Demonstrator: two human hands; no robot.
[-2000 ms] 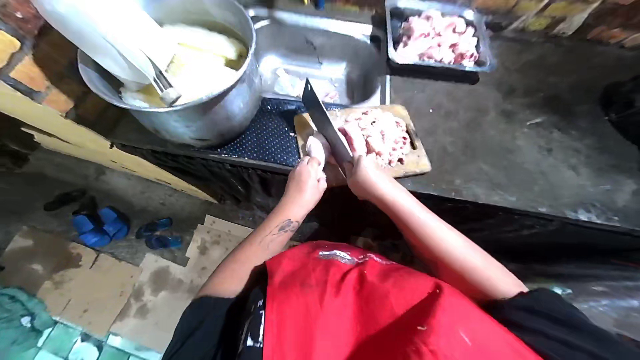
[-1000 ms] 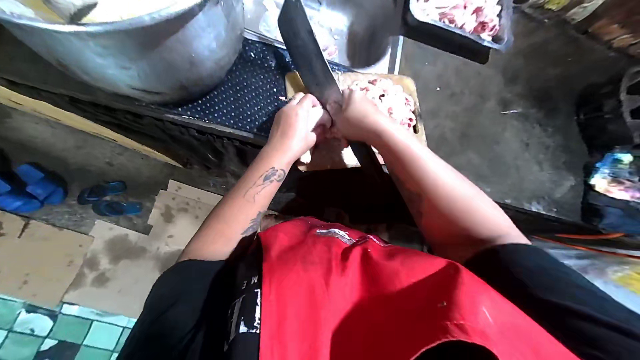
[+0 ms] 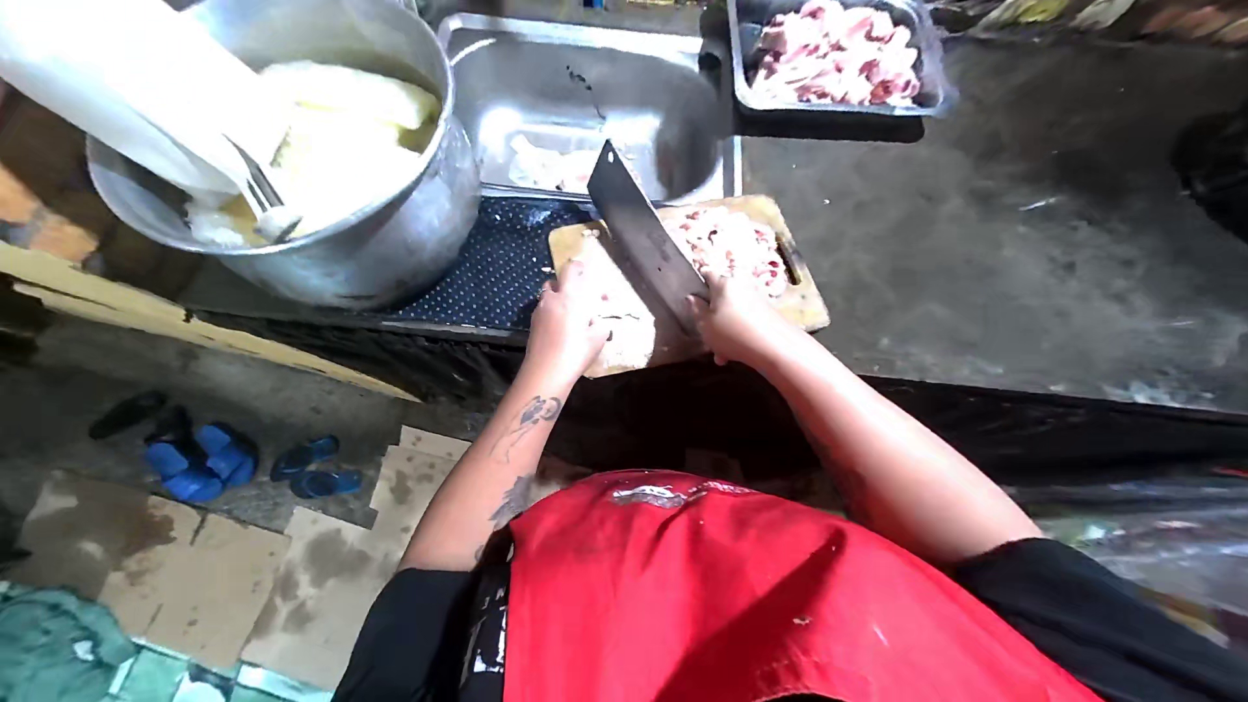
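Note:
My right hand (image 3: 729,317) grips a cleaver (image 3: 639,229) at its near end, and the wide dark blade slants up and to the left over a wooden cutting board (image 3: 807,304). Chopped pale pink meat (image 3: 731,249) is heaped on the board, right of the blade. At the board's left edge is my left hand (image 3: 567,317), its fingers bent; whether it pinches a small piece of meat cannot be made out. The board lies on the counter, partly over a dotted black mat (image 3: 497,263).
A large metal pot (image 3: 429,214) with pale contents and a white bag stands left. Behind the board is a steel sink (image 3: 643,88) holding pale scraps. A plastic tray (image 3: 838,102) of meat sits on the dark counter (image 3: 975,253). Blue sandals (image 3: 200,458) lie on the floor.
My hands, close together around the cleaver's near end one second ago, are now apart, with my left hand at the board's left side. The view has shifted, showing more of the sink and pot.

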